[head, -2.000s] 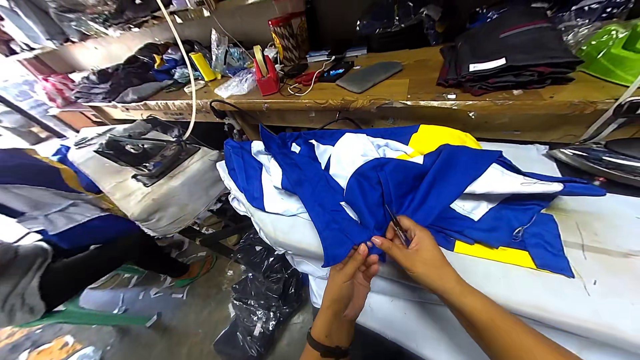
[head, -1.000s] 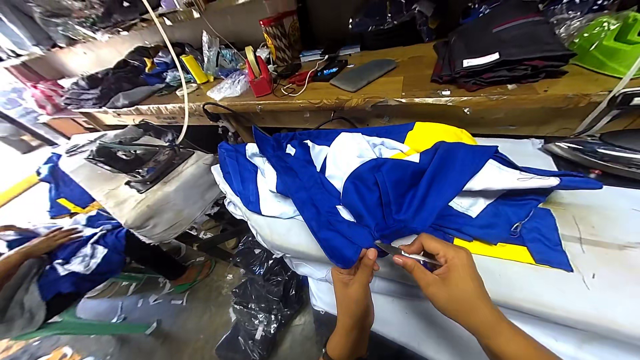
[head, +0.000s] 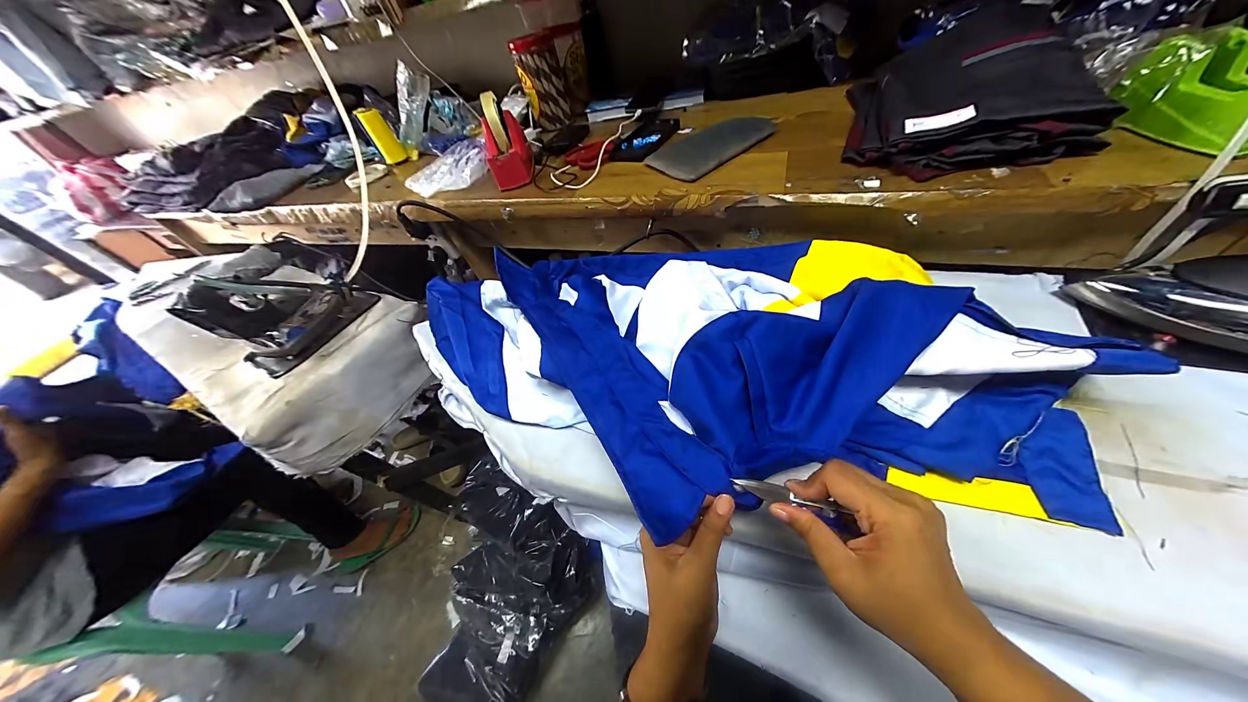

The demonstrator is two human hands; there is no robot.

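A blue, white and yellow garment (head: 780, 380) lies rumpled over the white padded ironing surface (head: 1024, 546). Its near blue edge is pinched between the thumb and fingers of my left hand (head: 687, 556). My right hand (head: 868, 536) holds small metal thread snips (head: 780, 492), whose blades point left and meet the garment's edge close to my left fingertips. Part of the snips is hidden inside my right fingers. A loose thread (head: 1014, 447) shows on the blue cloth at the right.
A wooden shelf (head: 780, 185) behind bears a red tape dispenser (head: 507, 156), folded dark clothes (head: 975, 97) and a phone. An iron (head: 1170, 302) rests at the right, another (head: 312, 327) on a padded board at left. A seated co-worker (head: 88, 507) handles similar cloth. Black plastic bags (head: 517, 575) lie below.
The snips, beside the cloth in my right hand two seconds ago, now point left at its edge. At the left, the co-worker's hand and cloth have moved.
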